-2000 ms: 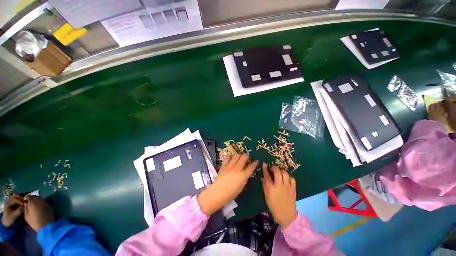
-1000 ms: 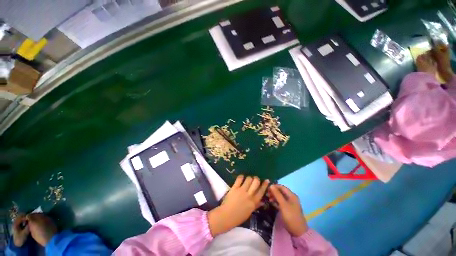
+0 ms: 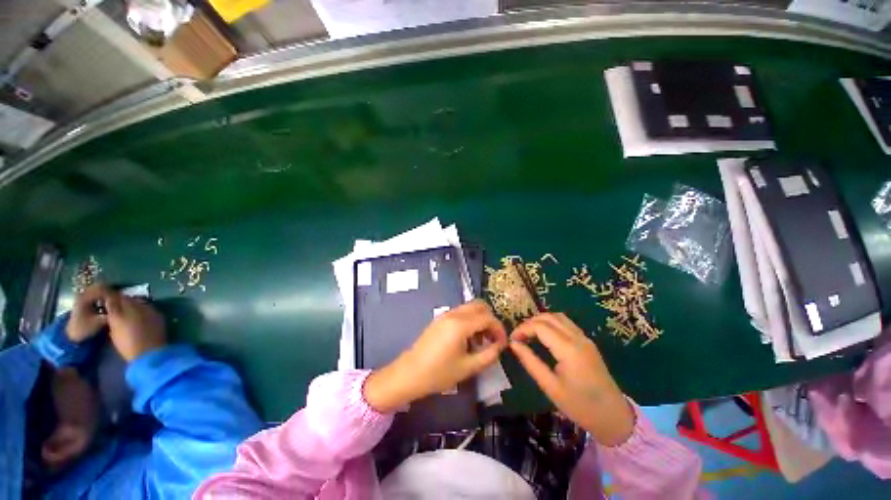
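Note:
A black panel [image 3: 391,322] with pale patches lies on white sheets [image 3: 427,237] on the green surface. My left hand [image 3: 445,352] is over the panel's right part, fingers curled, thumb and fingertips pinched together. My right hand [image 3: 576,371] is just right of it, its fingertips also pinched and nearly meeting the left ones. Something tiny seems to be between the fingertips, too small to make out. Piles of small tan-gold parts [image 3: 510,293] lie beyond and right of my hands, with a dark narrow strip among the nearer pile.
A crumpled clear bag [image 3: 692,232] lies right of the piles. Stacked black panels [image 3: 819,244] with white sheets are at the right, and another panel [image 3: 692,103] lies farther up. A blue-sleeved worker [image 3: 186,391] handles something at left beside small parts. A pink sleeve [image 3: 860,405] shows at right.
The view has swung left, so things appear farther right. My hands have risen from the bench's near edge to beside the panel and the nearer pile, fingertips still close together.

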